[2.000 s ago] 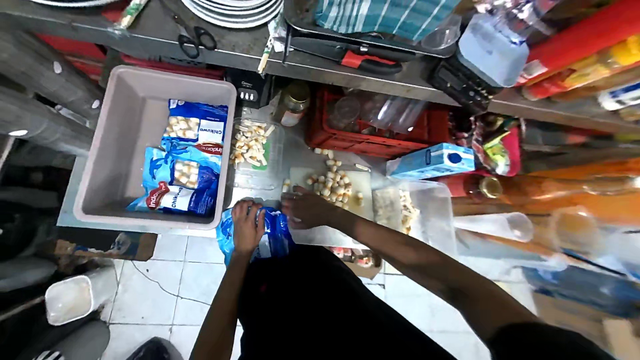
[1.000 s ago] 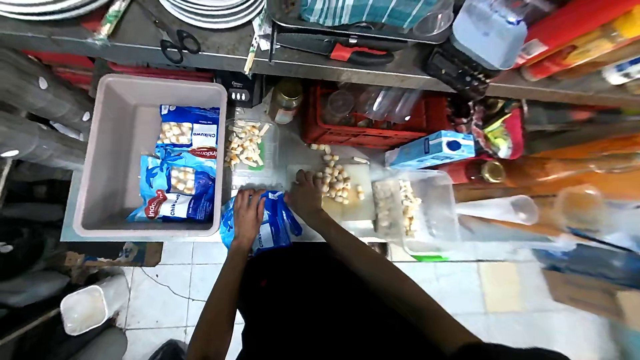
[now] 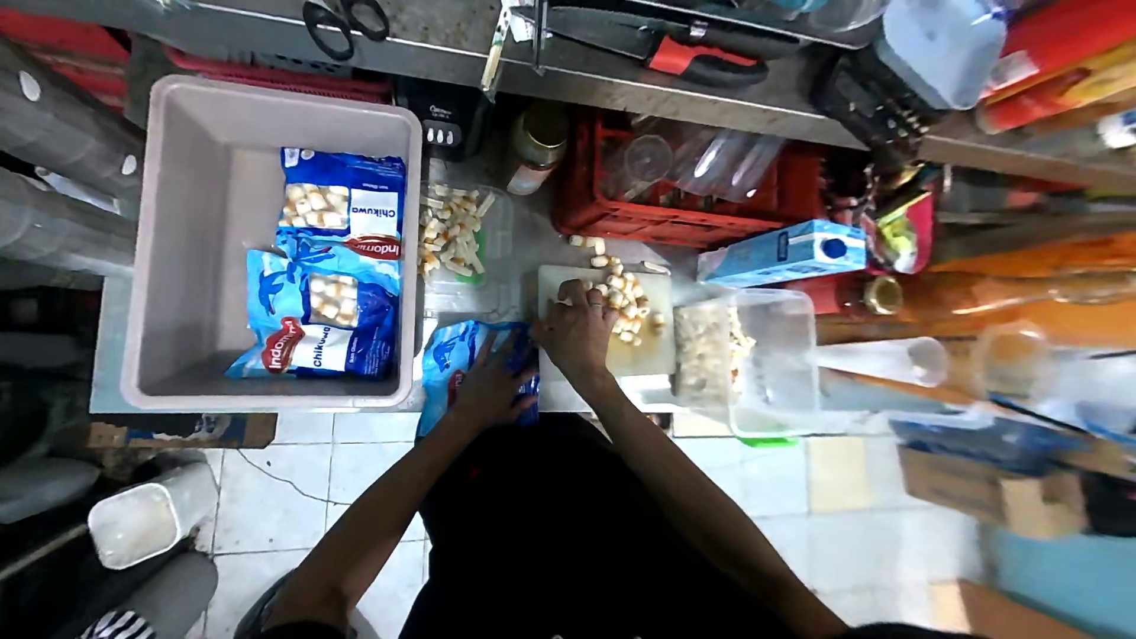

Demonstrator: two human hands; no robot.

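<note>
On a blue plastic chikuwa bag (image 3: 444, 359) at the counter's front edge rests my left hand (image 3: 491, 383); its fingers are spread, and whether they grip the film is unclear. My right hand (image 3: 579, 330) lies over the left side of a white cutting board (image 3: 652, 359), fingers bent, beside a heap of chikuwa pieces (image 3: 628, 306). What is under its fingertips is hidden. A clear container with cut chikuwa strips (image 3: 453, 232) is beyond the bag. Right of the board, a clear plastic container (image 3: 777, 355) holds more pale pieces. Two chikuwa packs (image 3: 324, 333) lie in the grey bin.
The grey plastic bin (image 3: 142, 248) occupies the counter's left. Behind the board are a glass jar (image 3: 538, 146), a red crate (image 3: 657, 226) of clear cups and a blue carton (image 3: 785, 253). Scissors (image 3: 346, 27) and a red-and-black-handled knife (image 3: 710, 64) lie on the shelf above.
Both hands remain near the blue bag and the board's left side. My right hand has shifted slightly away from my body, farther onto the board.
</note>
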